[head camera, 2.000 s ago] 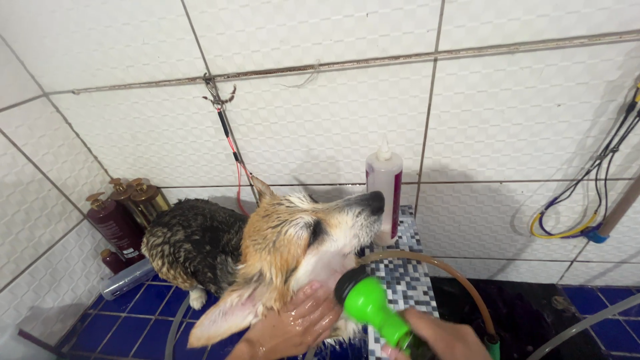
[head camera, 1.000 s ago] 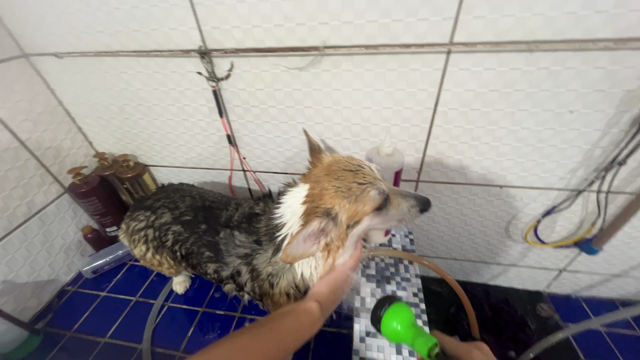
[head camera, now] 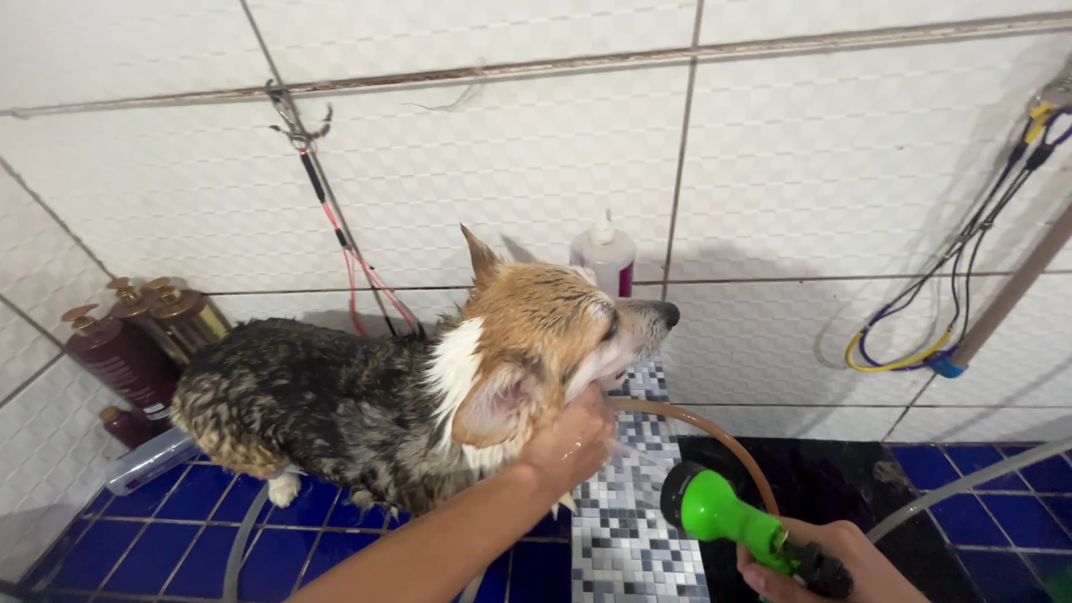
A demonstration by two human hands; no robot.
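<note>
A wet corgi-like dog (head camera: 327, 402) with black, tan and white fur stands on blue tiles, its head turned to the right. My left hand (head camera: 574, 440) is wet and cups the fur under its jaw and throat; the fingertips are partly hidden. In my right hand (head camera: 825, 561) is a green and black spray nozzle (head camera: 720, 507), its head pointed left at the dog's throat, with a thin spray of water coming out. Behind the dog's muzzle stands a clear pump bottle (head camera: 601, 251) with a purple label.
Maroon and gold pump bottles (head camera: 126, 360) and a clear lying bottle (head camera: 151, 461) fill the left corner. A mosaic-tiled ledge (head camera: 628, 536) runs beside the dog. A brown hose (head camera: 720, 435) curves over it. Leash loops (head camera: 356, 268) and black, yellow-ended cords (head camera: 963, 251) hang at the white wall.
Two seconds ago the dog's muzzle pointed up and the nozzle was close to its throat; now the head is level and the nozzle is farther right. My left hand stays at the throat and jaw.
</note>
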